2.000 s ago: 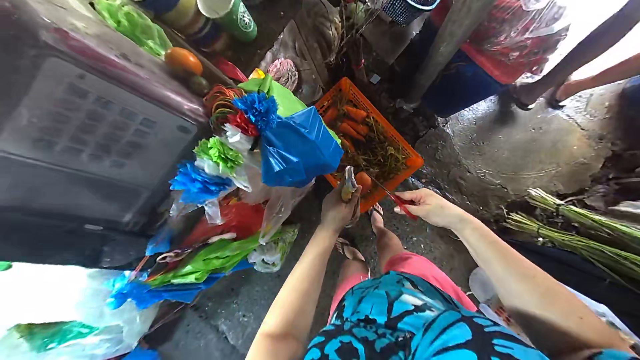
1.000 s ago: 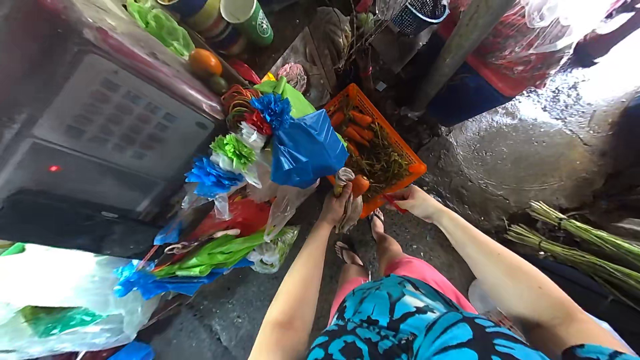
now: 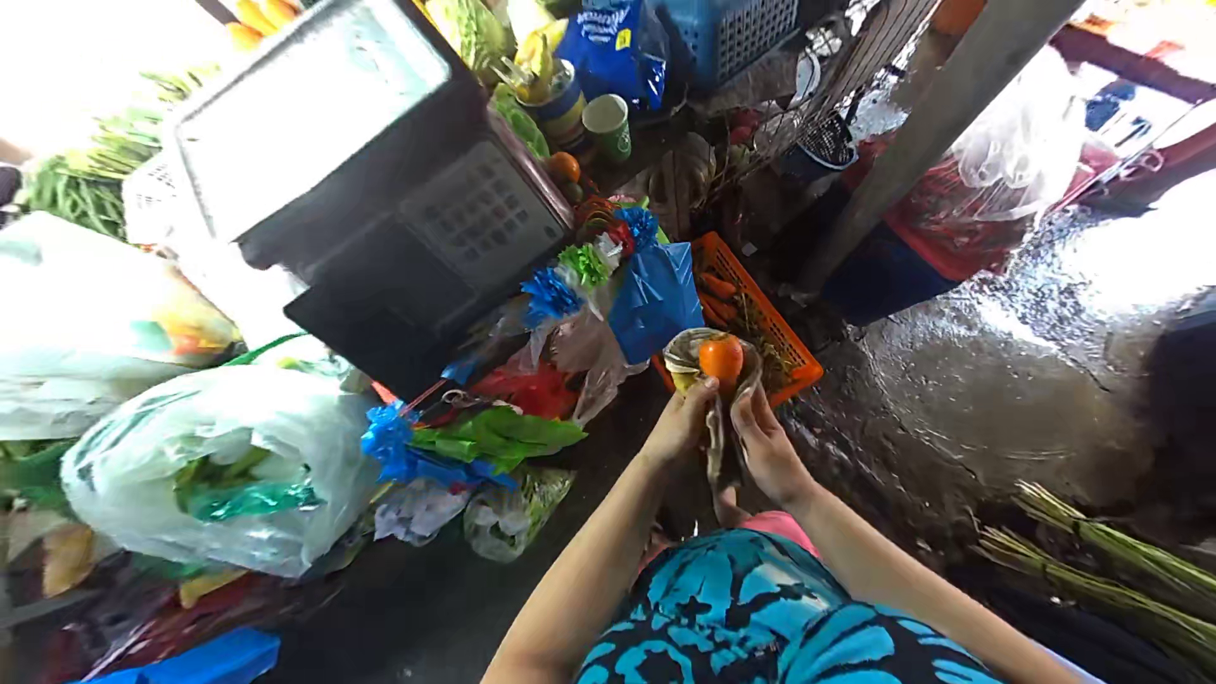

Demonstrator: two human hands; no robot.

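My left hand (image 3: 681,418) grips a greyish cloth (image 3: 727,432) and, it seems, a round orange fruit or vegetable (image 3: 721,359), perhaps a tomato. A pale yellowish item (image 3: 686,380) lies beside the orange one, partly wrapped by the cloth. My right hand (image 3: 763,442) holds the other side of the same cloth, close to my left. Just beyond both hands stands an orange plastic crate (image 3: 781,334) with carrots (image 3: 719,296) and stringy plant scraps. A blue plastic bag (image 3: 655,299) hangs left of the crate.
A grey plastic-cased scale or machine (image 3: 408,218) stands at the left, near a white plastic bag (image 3: 223,456) of greens. A green paper cup (image 3: 608,126) is beyond. A post (image 3: 936,142) rises right of the crate; long green stalks (image 3: 1121,570) lie lower right.
My right hand has moved in from the right to the cloth beside my left hand; the red-handled tool it held earlier no longer shows. The view has shifted toward the left.
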